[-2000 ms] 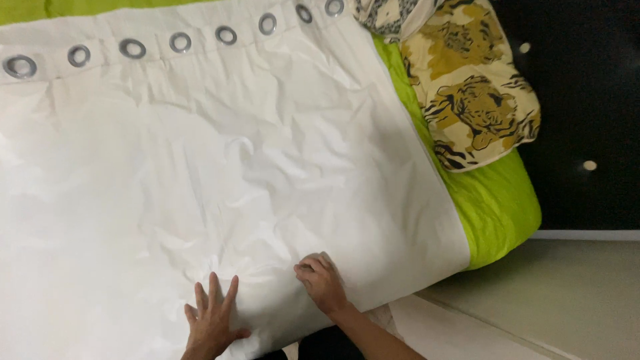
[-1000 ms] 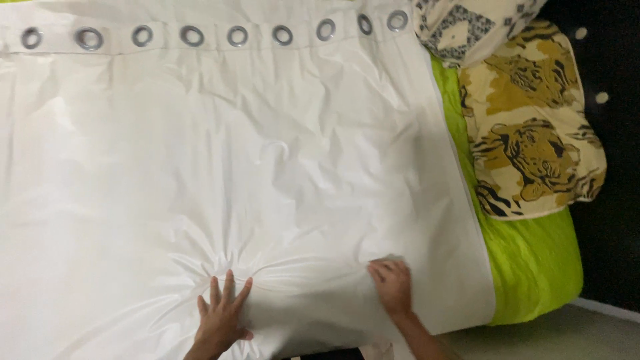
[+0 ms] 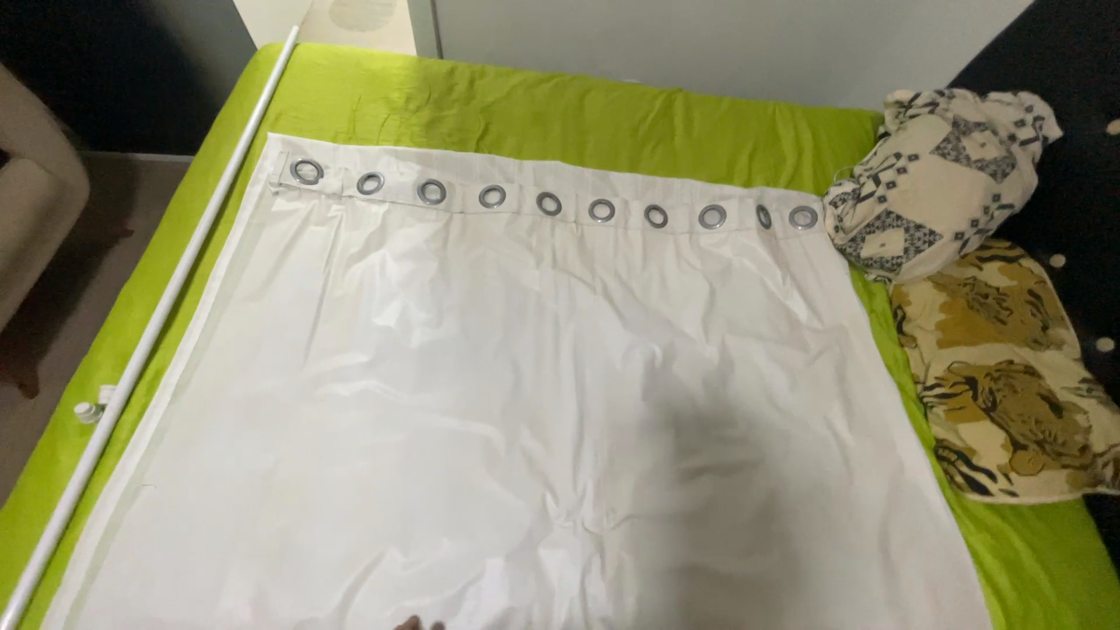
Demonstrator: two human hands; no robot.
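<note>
A white eyelet curtain lies spread over the bed, with wrinkles running down its middle. Its band of several grey metal rings runs across the far side. Only fingertips, apparently of my left hand, show at the bottom edge, at the near part of the curtain; the rest of that hand is hidden below the frame. My right hand is out of view. Along the left side of the bed lies a long white rod.
Lime-green bedding shows around the curtain. A small white fitting lies beside the rod. Bunched patterned fabric and a tiger-print cloth lie on the right, by a dark studded panel. A beige chair stands at left.
The view has shifted far up and left, bringing the rod and the bed's far edge into sight. Both hands were on the curtain before; now only a few fingertips show.
</note>
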